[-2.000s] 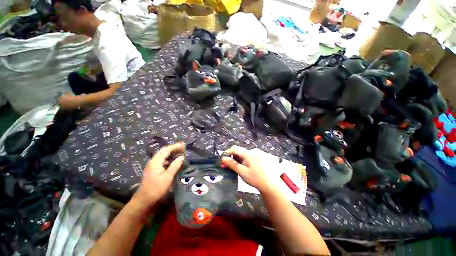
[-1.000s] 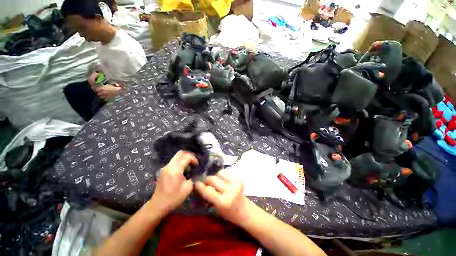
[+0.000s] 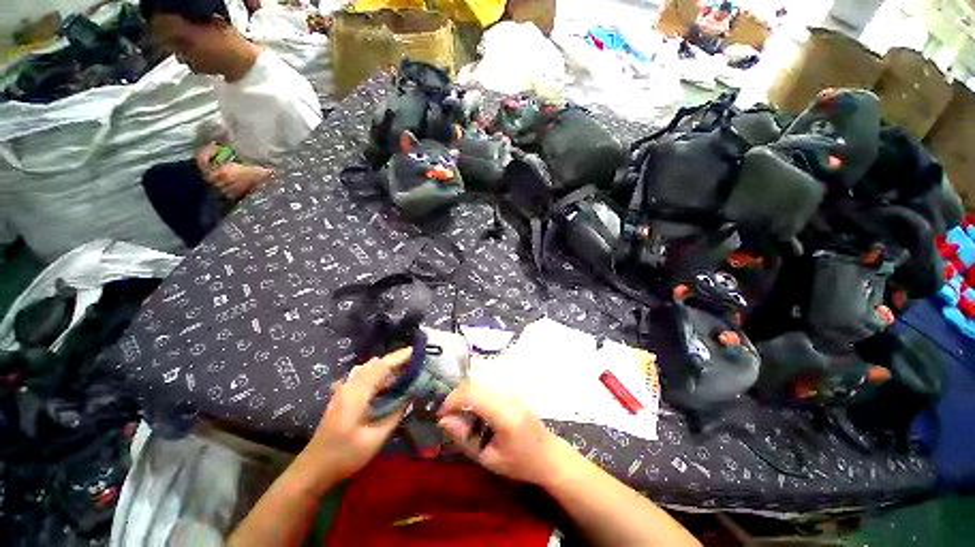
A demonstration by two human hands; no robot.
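Observation:
The grey plush bag (image 3: pixel 436 376) is bunched up at the front edge of the table, its face not showing. Its black straps lie in a loose heap (image 3: pixel 390 305) beyond it on the cloth. My left hand (image 3: pixel 369 411) grips the bag's left side, near a dark blue edge. My right hand (image 3: pixel 497 425) is at the bag's right side with its fingers curled, and a small dark thing shows at them. Whether that hand holds the bag or a tool is too blurred to tell.
White paper sheets (image 3: pixel 551 374) with a red stick (image 3: pixel 620 392) lie right of my hands. A large heap of grey bags (image 3: pixel 684 187) covers the table's right and back. A seated person (image 3: pixel 267 107) is at the left, near white sacks (image 3: pixel 86 150).
The bag was face up and spread between both hands, then was turned and bunched up. Its face no longer shows. My right hand has moved slightly right over the last second.

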